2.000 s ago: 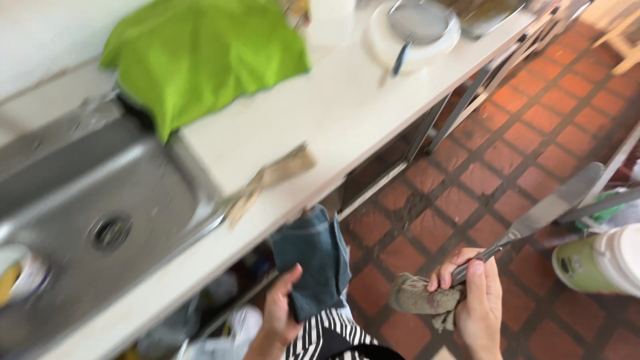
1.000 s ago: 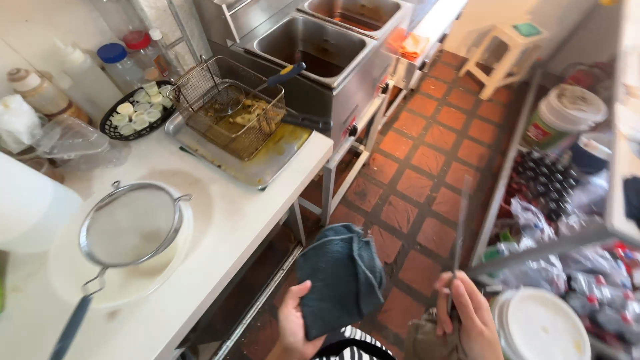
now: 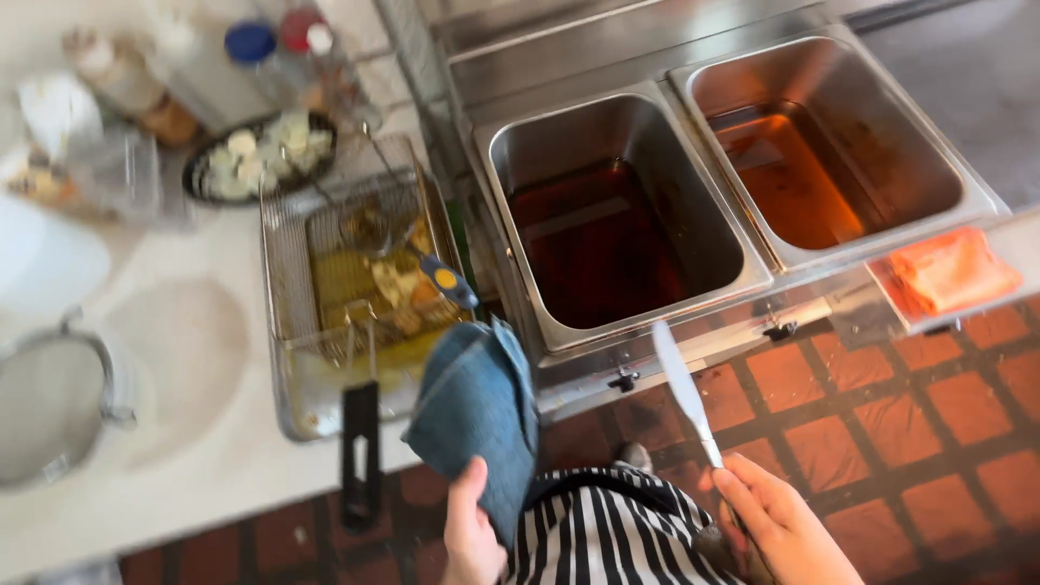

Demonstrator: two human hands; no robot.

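My left hand (image 3: 474,528) grips a folded blue cloth (image 3: 479,406), thumb on top, held up beside the fry basket. My right hand (image 3: 764,508) holds a metal spatula or knife (image 3: 682,382) by its handle, the blade pointing up and away in front of the fryer. Below that hand a brownish cloth (image 3: 715,548) shows partly; the hand hides much of it. The left fryer tank (image 3: 626,211) holds dark oil, and the right fryer tank (image 3: 821,146) holds lighter, orange-brown oil.
Left of the fryer, a wire fry basket (image 3: 280,268) with a black handle sits on a metal tray (image 3: 292,410). A black basket (image 3: 195,175) of pale pieces, bottles and a round sieve (image 3: 53,398) stand on the white counter (image 3: 187,471). An orange cloth (image 3: 951,272) lies at the fryer's front right.
The view has moved from the sink along the counter to the fryer. Both hands have kept what they hold; the blade now points toward the fryer's front edge.
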